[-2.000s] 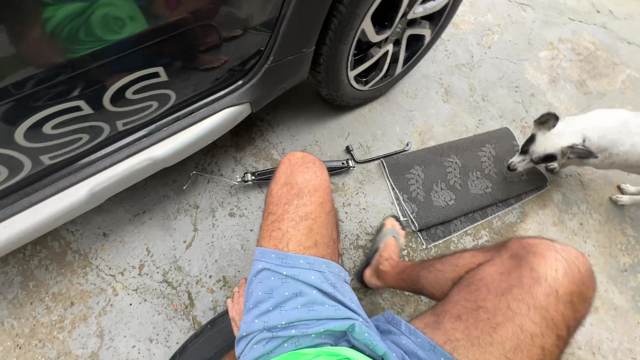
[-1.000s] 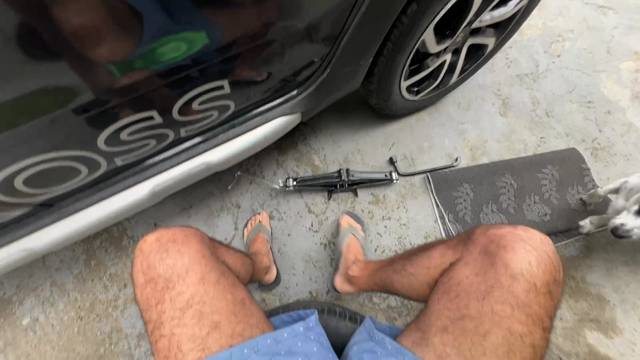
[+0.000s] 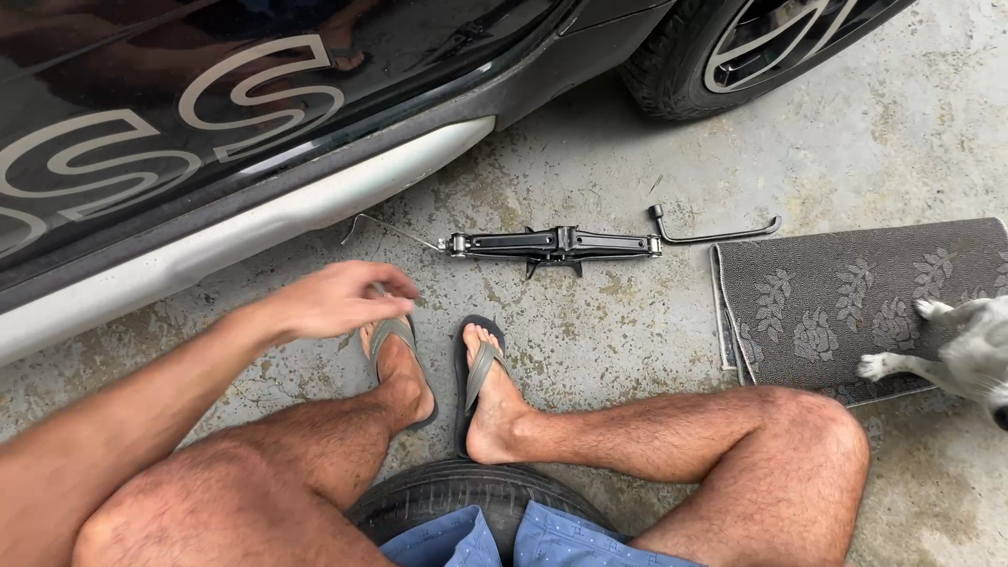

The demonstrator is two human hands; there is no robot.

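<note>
My left hand (image 3: 350, 298) is in the air over my left foot, fingers apart and slightly curled, with nothing in it. Just beyond it, a folded black scissor jack (image 3: 555, 244) lies on the concrete floor. A thin bent metal rod (image 3: 398, 230) reaches from the jack's left end toward the car sill. An L-shaped lug wrench (image 3: 717, 236) rests off the jack's right end, its socket near that end. My right hand is out of view. Under my shorts shows the tread of a tire (image 3: 476, 488).
A dark car's silver sill trim (image 3: 260, 236) runs along the left, and its mounted wheel (image 3: 693, 67) stands at the top. On the right a folded grey patterned mat (image 3: 858, 299) lies on the floor, with a white dog's (image 3: 972, 346) front paws on it.
My left hand has come into view over my left foot. The dog has moved onto the mat. My legs, one bent forward at first, are now spread, with both feet before the tire.
</note>
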